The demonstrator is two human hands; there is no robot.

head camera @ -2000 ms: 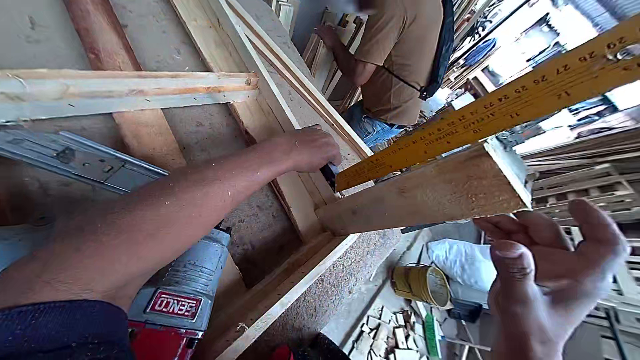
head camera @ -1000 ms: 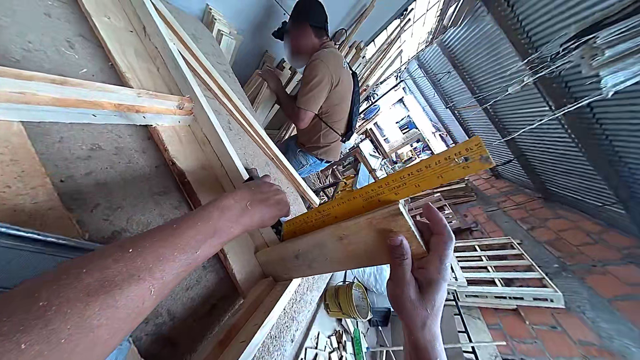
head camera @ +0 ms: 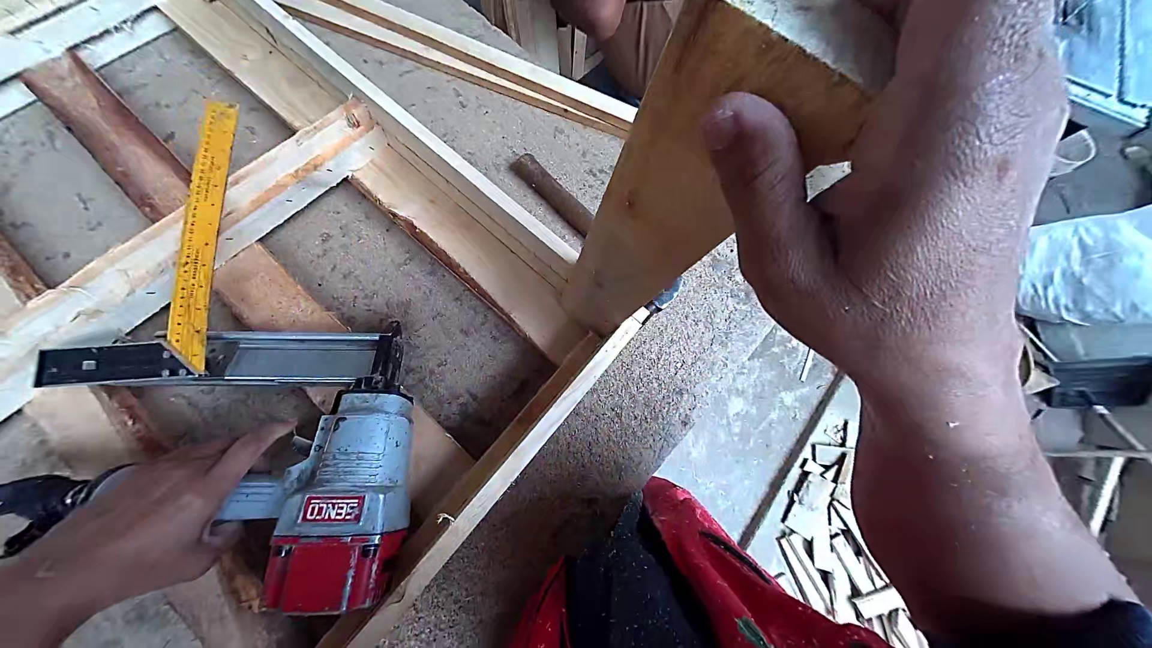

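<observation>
At the lower left, my left hand (head camera: 171,513) is around the handle of a grey and red Senco pneumatic nailer (head camera: 337,504), its index finger stretched toward the trigger. My right hand (head camera: 864,198) grips the upper part of a wooden board (head camera: 666,171), thumb on its face; the fingers behind are hidden. The board's lower end meets the corner of a wooden frame (head camera: 513,261). A yellow try square (head camera: 202,234) with a dark stock lies across the nailer's magazine and over a frame slat.
A co-worker's hand (head camera: 589,13) shows at the top. A short brown rod (head camera: 553,193) lies on the speckled work surface beside the frame. Wood offcuts (head camera: 846,540) are heaped on the floor at lower right, and red and black fabric (head camera: 702,576) is at the bottom.
My left hand has let go of the yellow square by the board and now holds the nailer. The square now lies at the left. The view has swung down and left.
</observation>
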